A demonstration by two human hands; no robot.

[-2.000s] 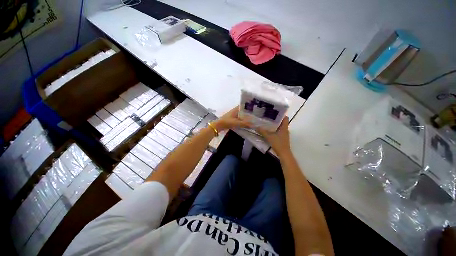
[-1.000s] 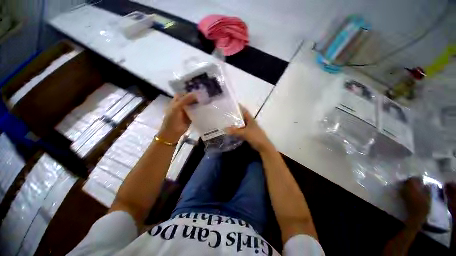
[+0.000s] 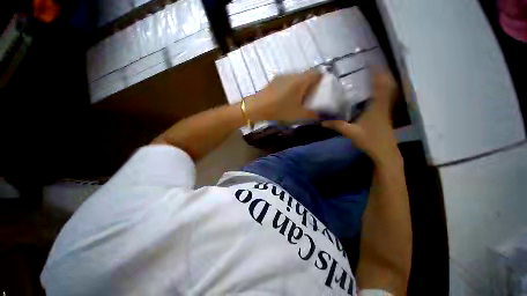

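A white wrapped box (image 3: 330,97) is between my hands, over the near right part of a carton filled with rows of wrapped boxes (image 3: 289,51). It is blurred. My left hand (image 3: 289,95), with a yellow band at the wrist, is on the box's left side, fingers closed on it. My right hand (image 3: 375,110) is at its right side, blurred, with the thumb towards the box; part of the box's right end is hidden.
More wrapped boxes (image 3: 156,43) stand in another carton at the upper left. The white bench (image 3: 459,75) runs along the right side. A pink cloth (image 3: 513,18) is cut off at the upper right corner. My legs are below the carton.
The view has turned down and left to the cartons. The film-wrapped box has moved from above my lap beside the bench to over the carton's rows.
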